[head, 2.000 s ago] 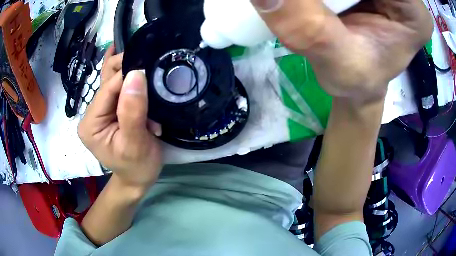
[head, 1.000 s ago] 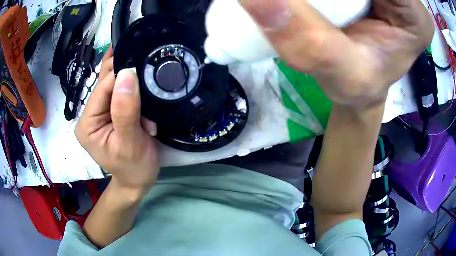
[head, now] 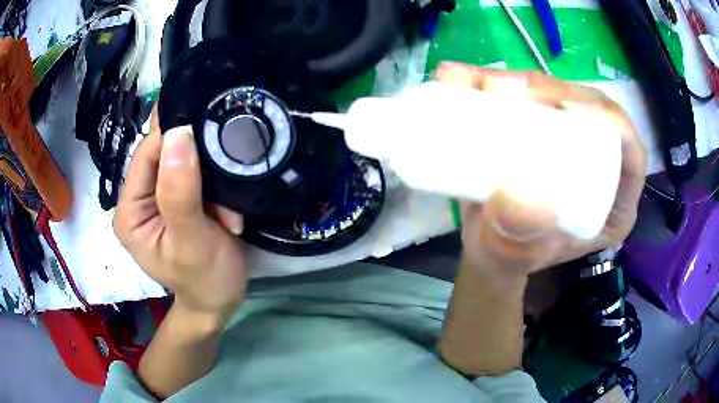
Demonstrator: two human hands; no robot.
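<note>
My left hand [head: 185, 224] grips the black baffle plate with the speaker driver [head: 246, 138], thumb on its face. The driver shows a silver-grey ring and round centre, facing up. The open ear cup [head: 339, 236] lies below and partly behind the plate, with a blue board along its rim. My right hand [head: 544, 212] is shut around a white squeeze bottle [head: 489, 149], held level. The bottle's narrow tip points left at the right edge of the driver ring; whether it touches cannot be told.
A black ear pad [head: 347, 39] and headband are behind the plate. An orange multimeter [head: 31, 134] and black parts [head: 110, 110] lie left. Blue-handled cutters [head: 545, 24] lie at the back on green sheet [head: 473, 47]. A dark-handled tool [head: 658, 86] and a purple stool [head: 674, 252] are right.
My right hand has moved down, turning the bottle level so that its body and tip now show. My left hand and the driver plate have shifted slightly left and down.
</note>
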